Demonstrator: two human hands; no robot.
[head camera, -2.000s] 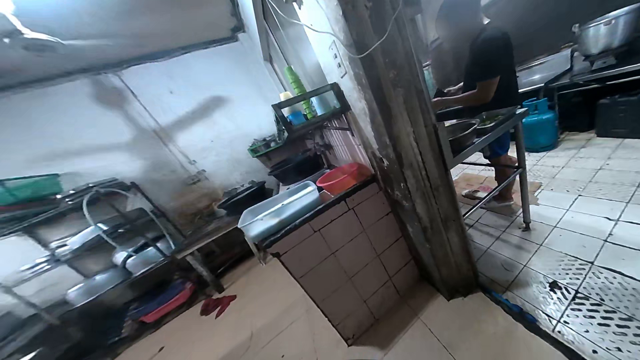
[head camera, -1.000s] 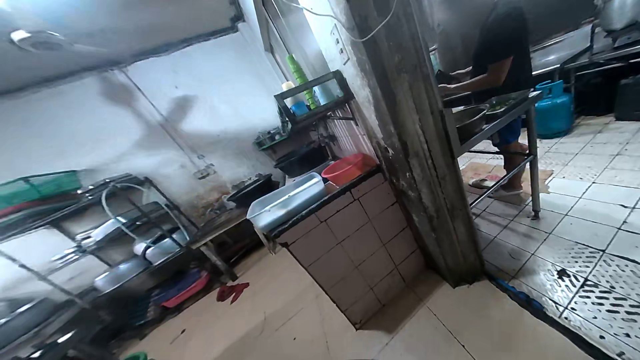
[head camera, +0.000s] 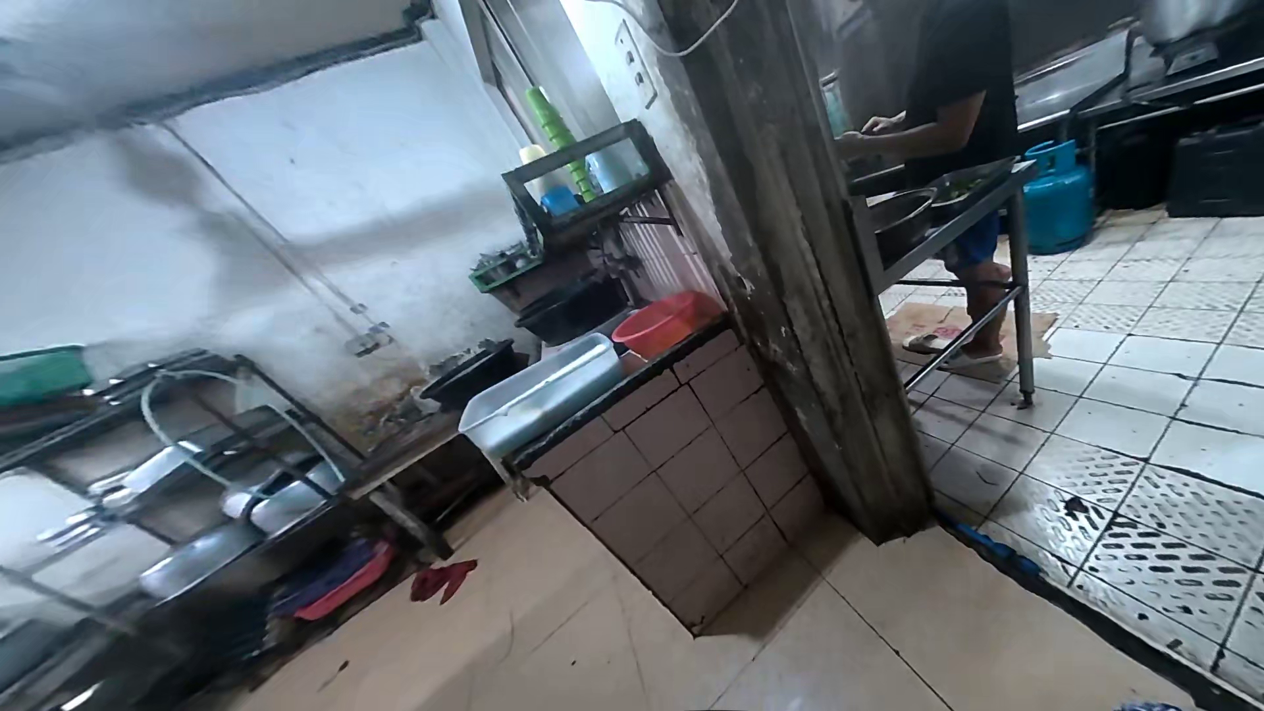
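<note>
Neither my left hand nor my right hand shows in the head view. A tiled counter (head camera: 681, 484) stands near the middle, bearing a pale rectangular plastic tub (head camera: 543, 395) and a red plastic basin (head camera: 669, 324). Behind them are black basins (head camera: 573, 308) beside a green-rimmed rack (head camera: 506, 267). Above, a small wall shelf (head camera: 592, 183) holds a stack of green cups (head camera: 561, 138) and a blue cup (head camera: 559, 200).
A worn pillar (head camera: 810, 267) adjoins the counter. Right of it, a person (head camera: 963, 128) stands at a metal table (head camera: 1022, 286), near a blue gas cylinder (head camera: 1057, 197). Metal racks (head camera: 296, 464) with pots stand left. A red cloth (head camera: 443, 581) lies on the floor. A dark sill (head camera: 1086, 612) crosses the floor.
The person's forearms and hands beyond the pillar have shifted a little. The counter and its basins have stayed as they were.
</note>
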